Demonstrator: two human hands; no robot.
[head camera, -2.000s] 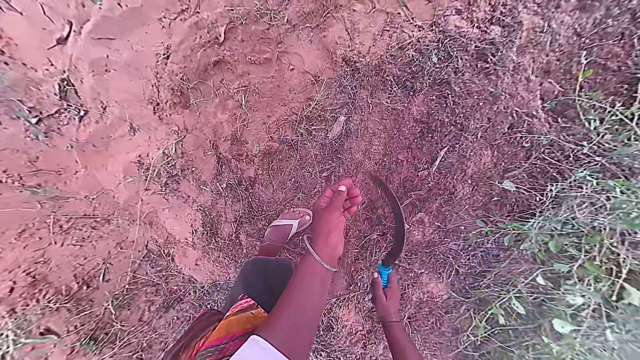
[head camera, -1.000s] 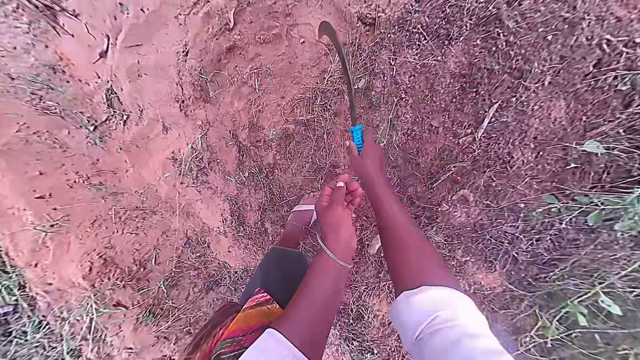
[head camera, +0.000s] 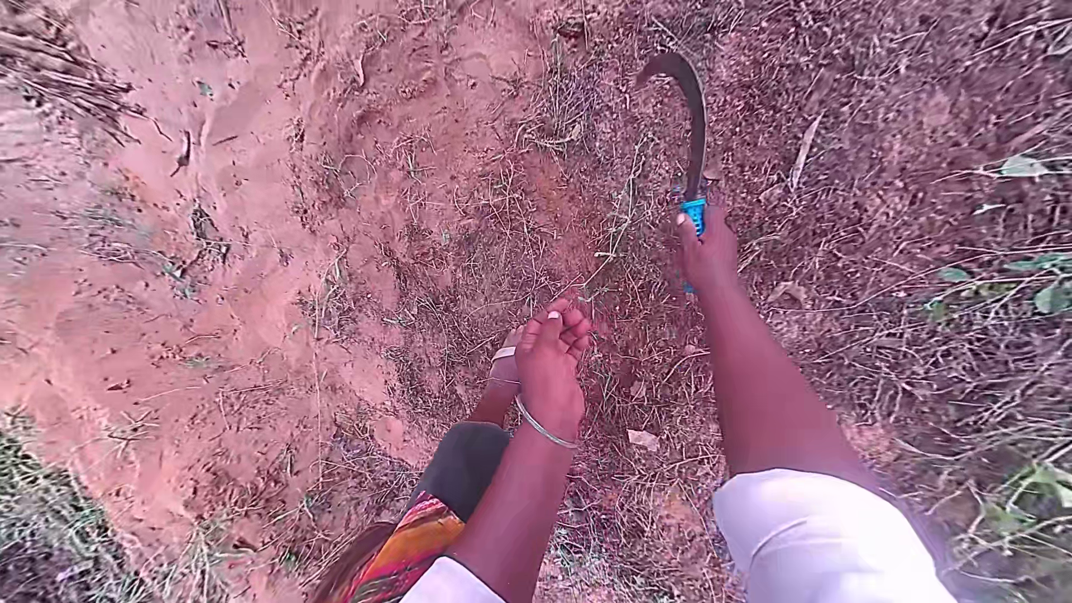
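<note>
My right hand (head camera: 710, 251) grips the blue handle of a sickle (head camera: 697, 117). The dark curved blade points away from me over the ground, its tip bending left. My left hand (head camera: 553, 352), with a metal bangle at the wrist, is lower and to the left, its fingers curled with the thumb against them. A thin pale plant stem (head camera: 615, 239) runs up and right from near those fingertips; whether they pinch it, I cannot tell. My sandalled foot (head camera: 505, 360) is partly hidden behind the left hand.
Reddish bare soil (head camera: 276, 209) lies on the left, with a bundle of dry sticks (head camera: 59, 67) at the upper left. Dry stalks and a green leafy plant (head camera: 1051, 293) are at the right. Green grass (head camera: 50, 511) grows at the lower left.
The sickle in my right hand has gone from low beside my left hand to farther forward, and then a little to the right. My left hand keeps its curled shape.
</note>
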